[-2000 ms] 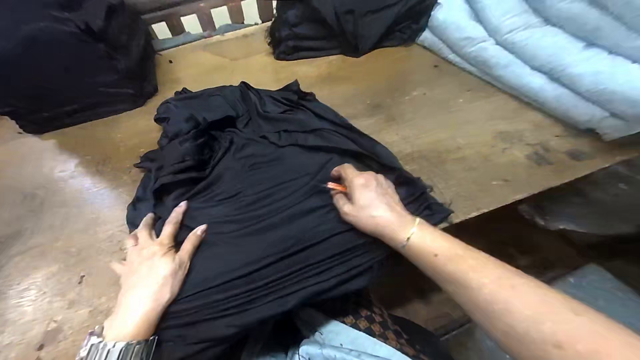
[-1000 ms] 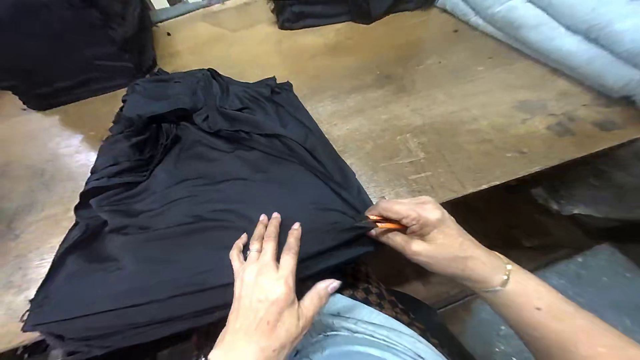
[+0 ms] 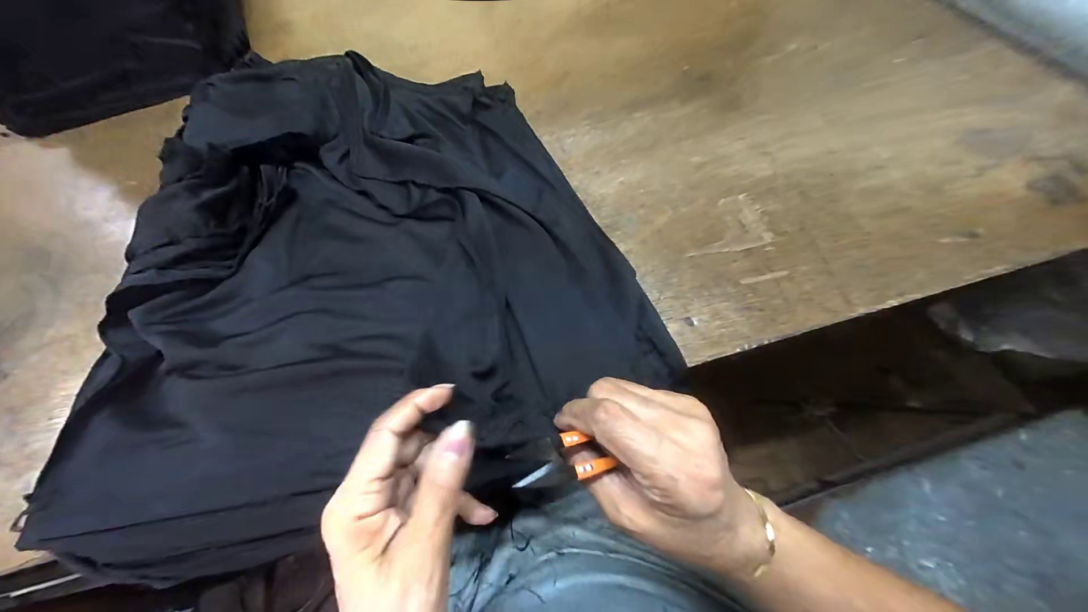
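A stack of black fabric pieces [image 3: 340, 340] lies on the wooden table, its upper layers wrinkled and bunched at the left. Orange-handled thread snips [image 3: 592, 467] are gripped in my right hand [image 3: 659, 467], with the blades pointing left just past the near edge of the stack. Facing them is my left hand [image 3: 416, 501], palm turned up and fingers curled but apart. Nothing shows between its thumb and fingers. Loose dark threads hang below the blades, over light blue cloth.
Another dark fabric pile [image 3: 119, 59] sits at the upper left of the wooden table [image 3: 807, 170]. The table's edge runs diagonally at the right, above a dark gap and a grey surface [image 3: 960, 518]. Pale material shows at the top right corner.
My left hand has lifted off the fabric and turned palm up. My right hand with the snips has come closer to it. Blades are now visible.
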